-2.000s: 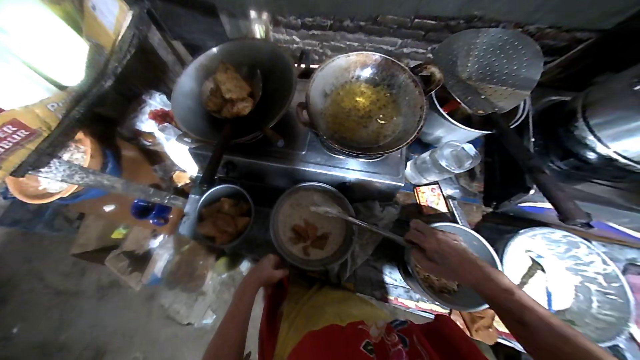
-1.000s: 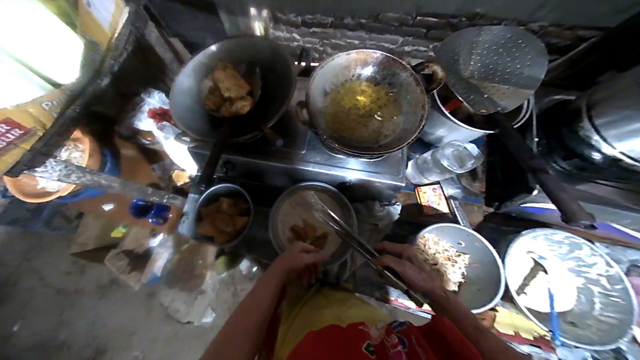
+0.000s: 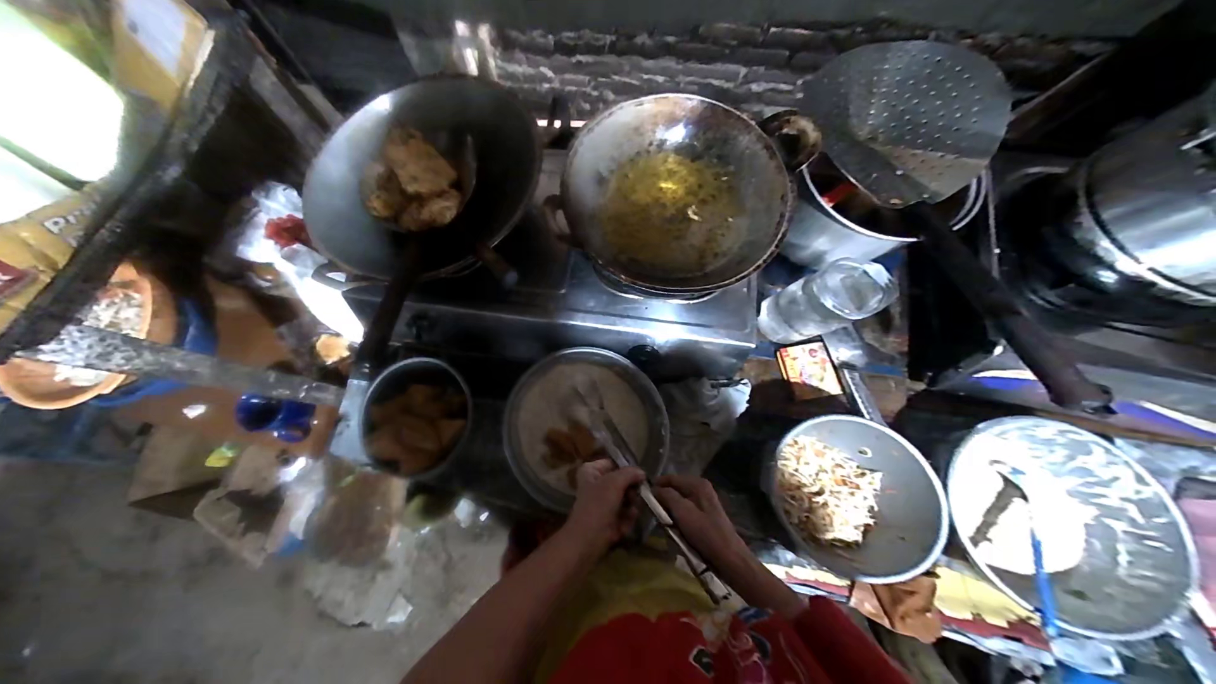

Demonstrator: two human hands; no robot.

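Observation:
Long metal tongs (image 3: 655, 503) slant across the front of me, their tips over a metal bowl of pale batter (image 3: 532, 427). Brown pieces of food (image 3: 570, 448) lie in the batter at its near side. Near the bowl's front rim, my left hand (image 3: 604, 494) is closed around something small by the tongs; whether it grips the tongs or a piece of food is hidden. My right hand (image 3: 698, 518) rests along the right side of the tongs, its fingers wrapped on them. A bowl of shredded vegetables (image 3: 828, 489) stands to the right of my right hand.
Behind are a wok with fried pieces (image 3: 328, 190) and a pan of oil (image 3: 676, 209) on a metal stove (image 3: 560, 309). A pot of brown pieces (image 3: 416, 418) stands left. A perforated skimmer (image 3: 912, 114) lies over a pot. Far right is a basin of white mixture (image 3: 1130, 541).
My right hand has moved left from over the vegetable bowl to the front of the batter bowl. My left hand has come to the tongs from the lower left.

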